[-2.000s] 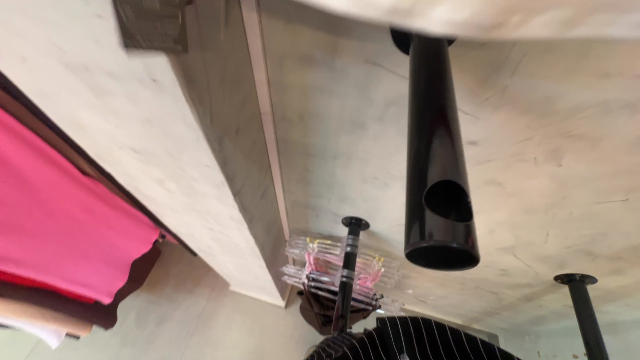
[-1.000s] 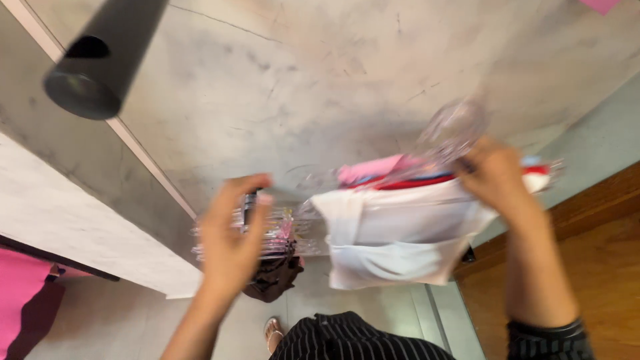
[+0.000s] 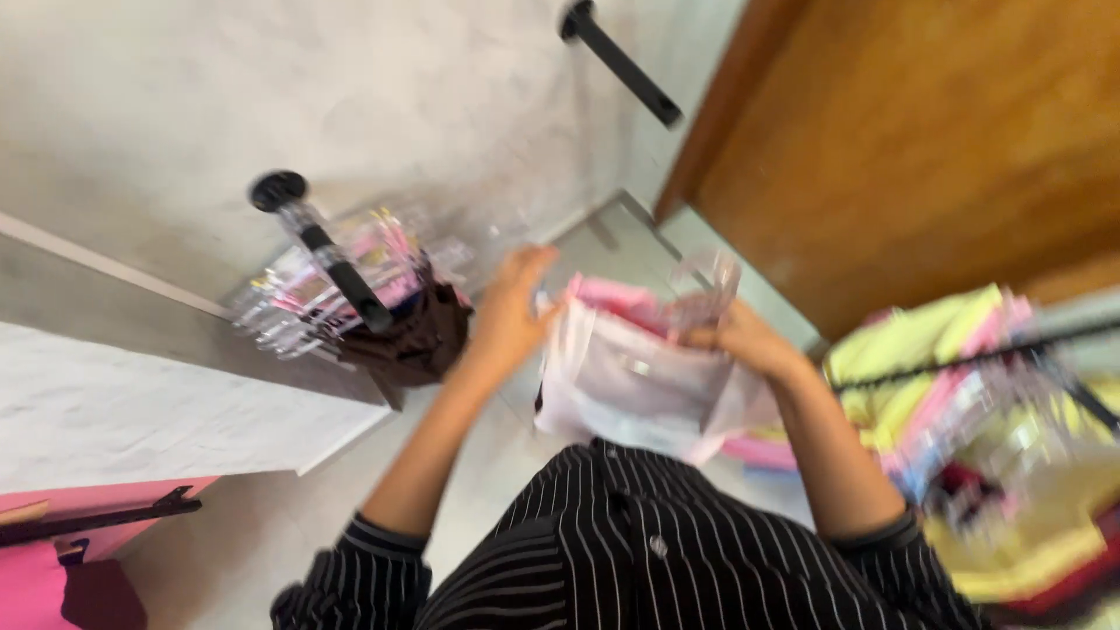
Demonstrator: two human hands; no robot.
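A bundle of folded garments (image 3: 647,376), white in front with pink and red behind, is in front of my striped shirt. My right hand (image 3: 731,337) is closed on the clear plastic hangers (image 3: 713,280) at the bundle's top right. My left hand (image 3: 516,306) is at the bundle's upper left edge, fingers raised; blur hides whether it grips the cloth. Left of it, pink and dark brown garments (image 3: 411,337) on clear hangers hang from a black wall peg (image 3: 337,262).
A second black peg (image 3: 626,66) juts from the wall at the top. A brown wooden panel (image 3: 919,157) stands at the upper right. Yellow, pink and red clothes (image 3: 927,359) hang by a black rail (image 3: 971,354) at right. Pink cloth (image 3: 35,577) hangs lower left.
The view has swung widely, bringing in the wooden panel and the clothes at right. Both hands have come into view since the earliest frame. My left hand is now closer to the bundle.
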